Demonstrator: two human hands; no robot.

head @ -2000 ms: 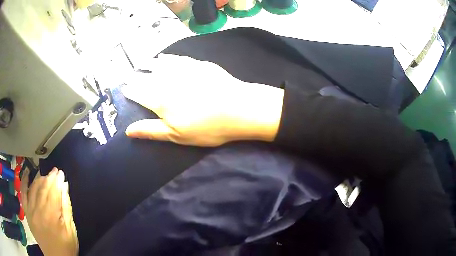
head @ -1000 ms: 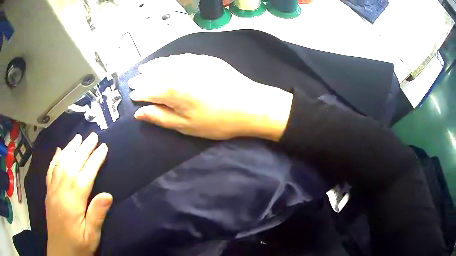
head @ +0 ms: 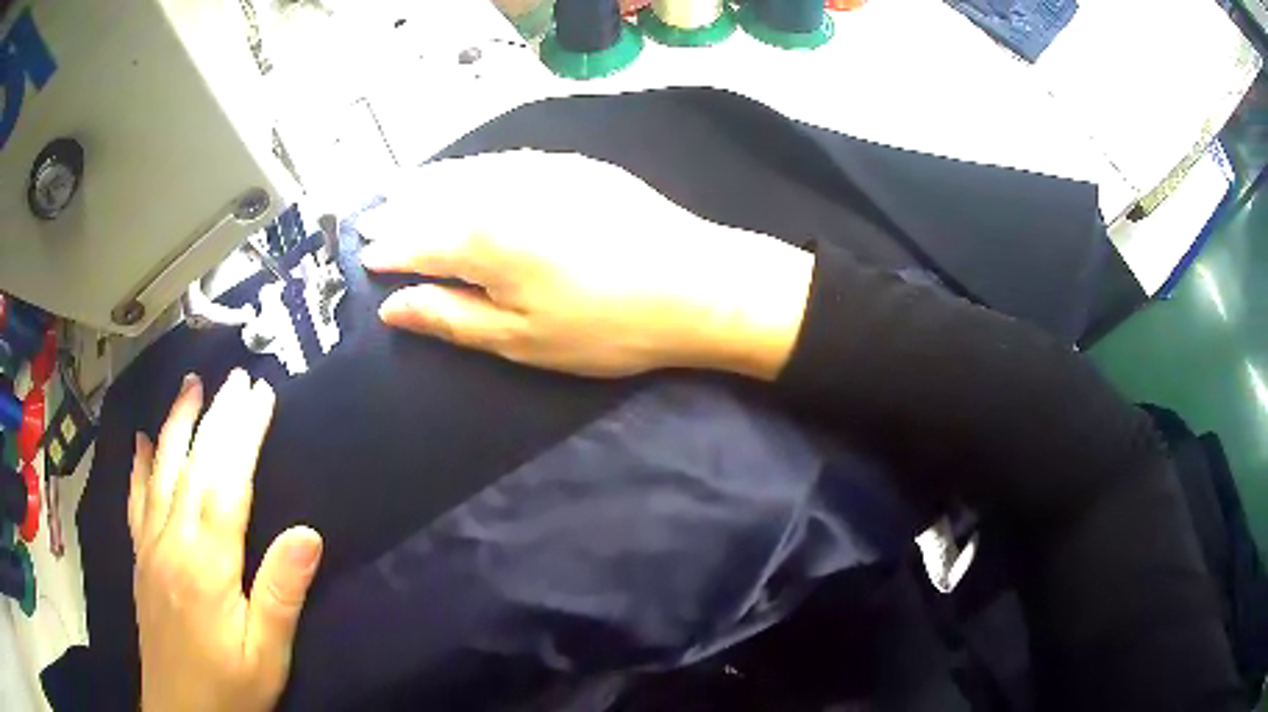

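Note:
A dark garment (head: 403,431) covers the machine bed and my lap, with matt navy-black shell cloth and a shiny, wrinkled lining (head: 626,515) nearer me. The bright silver presser foot (head: 299,317) rests at the cloth, under the machine head (head: 125,153). My right hand (head: 556,264) lies flat on the cloth just right of the foot, its fingertips partly washed out by glare. My left hand (head: 209,543) lies flat on the cloth below and left of the foot, fingers spread. Neither hand visibly pinches the cloth.
Thread cones on green bases (head: 591,42) stand at the far edge. A dark blue fabric scrap (head: 1022,21) lies at the upper right. Red, blue and black small items (head: 25,417) sit left of the machine. Green floor (head: 1196,334) shows at right.
Since the first frame, my left hand has moved right and up onto the cloth, its fingers spreading. My right hand has stayed nearly in place. The machine head shows slightly shifted in view.

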